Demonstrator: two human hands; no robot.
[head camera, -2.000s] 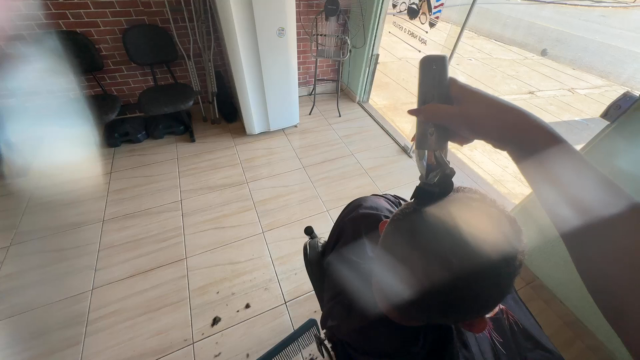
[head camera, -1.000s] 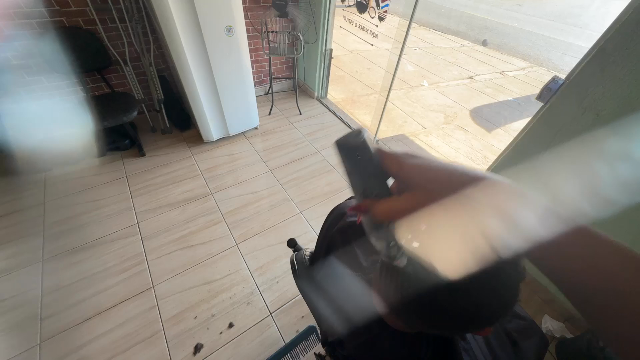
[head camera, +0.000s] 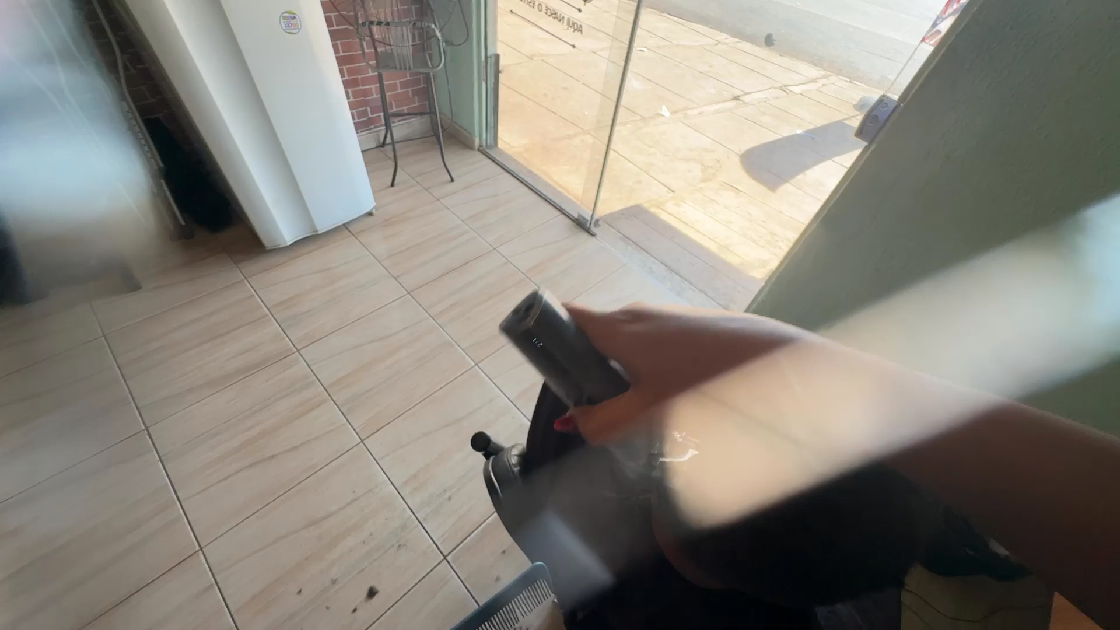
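My right hand (head camera: 634, 363) is closed around a dark hair clipper (head camera: 564, 350), whose rear end points up and to the left. The clipper's blade end is lost in haze and glare beside the head of a seated person (head camera: 787, 551). That person wears a dark cape (head camera: 621, 604) and sits in a black chair (head camera: 503, 477). At the bottom edge a dark comb (head camera: 512, 604) shows in part; what holds it is out of view. My left hand is not visible.
Tiled floor (head camera: 262, 402) with hair tufts (head camera: 372, 592) lies left of the chair. A white cabinet-like unit (head camera: 297, 114) and a metal high chair (head camera: 402, 52) stand by the brick wall. A glass door (head camera: 560, 105) and a green wall (head camera: 954, 175) are beyond. Blurry glare crosses the view.
The clipper in my right hand has gone from upright above the head to a leftward tilt lower down, beside the head. The view has shifted to the right.
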